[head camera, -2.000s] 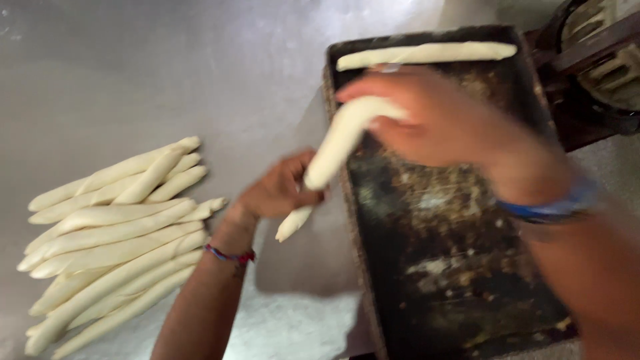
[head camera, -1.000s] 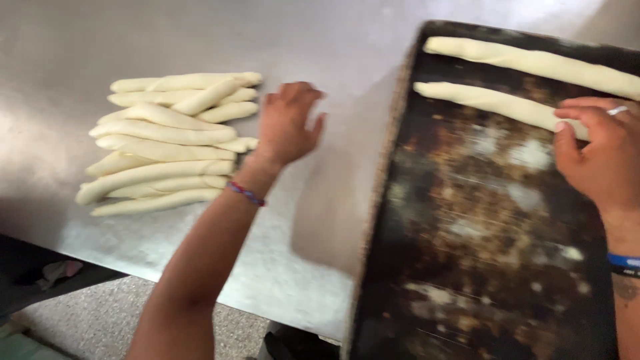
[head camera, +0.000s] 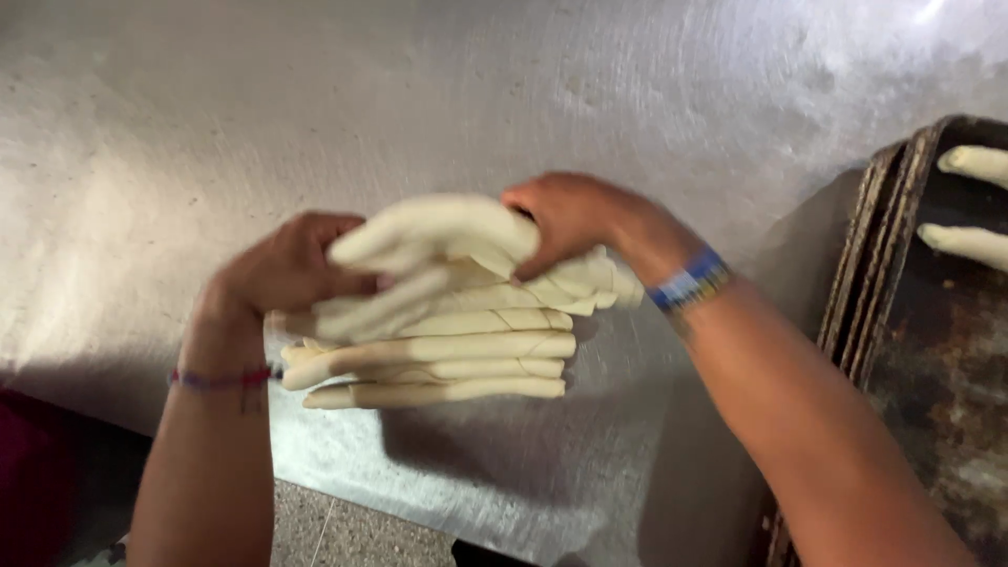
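Observation:
Between my hands a pale dough strand (head camera: 449, 216) arches above a pile of similar dough strands (head camera: 472, 346) on the metal table. My left hand (head camera: 303, 264) grips its left end, and another blurred strand lies close to those fingers. My right hand (head camera: 559, 220) has its thumb and fingers around the right end. The lower strands of the pile lie side by side; the upper ones are partly hidden by the raised dough and blurred by motion.
A dark, worn baking tray (head camera: 945, 354), seemingly on top of others, stands at the right with two dough strands (head camera: 972, 246) at its far end. The metal table's near edge (head camera: 362, 504) crosses the bottom, with speckled floor (head camera: 354, 535) below.
My right hand has left the strand on the tray, where two strands now lie apart, and has moved to the pile. My left hand, empty a second ago, now grips dough. The view has swung left.

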